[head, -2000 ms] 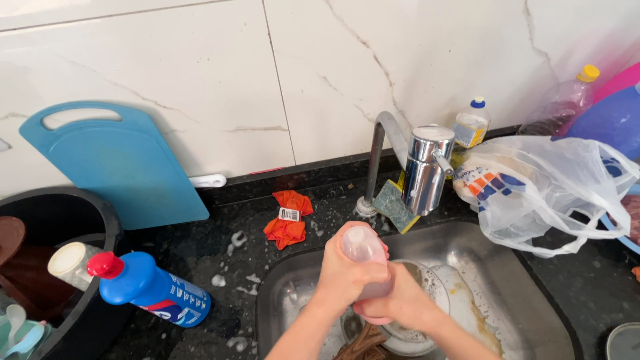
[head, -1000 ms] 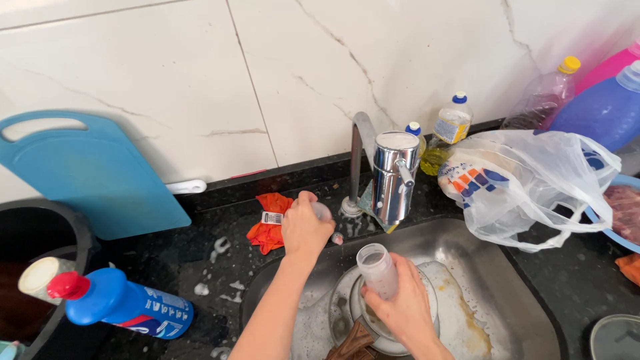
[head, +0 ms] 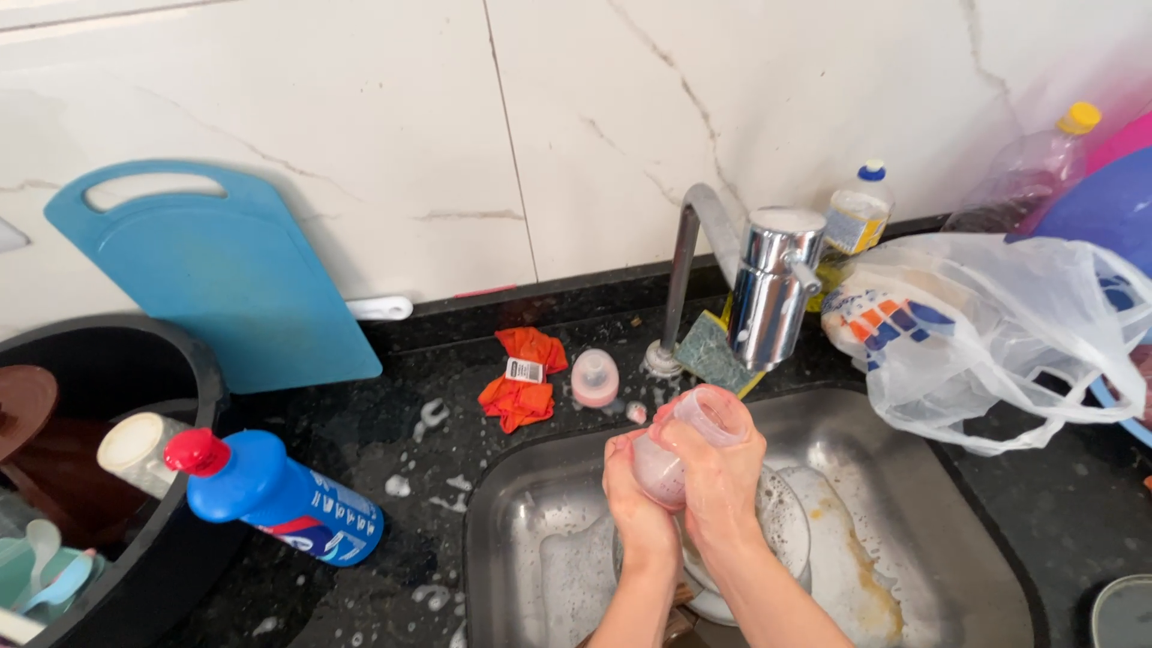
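Over the steel sink [head: 517, 504], my left hand [head: 643, 504] and my right hand [head: 720, 477] both grip a translucent pinkish plastic baby bottle [head: 661, 468], its open mouth tilted up and to the right. A baby bottle cap with its nipple [head: 595, 378] stands on the black counter behind the sink, beside an orange cloth [head: 525, 387] with a white label. Below my hands, soapy plates [head: 785, 522] lie in the basin. Behind it rises the chrome faucet [head: 776, 288], with a green and yellow sponge [head: 715, 353] at its base.
Left of the sink are a blue detergent bottle [head: 288, 495] with a red cap, a black tub [head: 211, 387] of dishes, and a leaning blue cutting board [head: 225, 279]. A plastic bag [head: 999, 333] and an oil-like bottle [head: 859, 211] stand at the right.
My left hand has let go of the nipple cap, which now stands beside the orange cloth. It has moved back over the sink and joined my right hand on the bottle.
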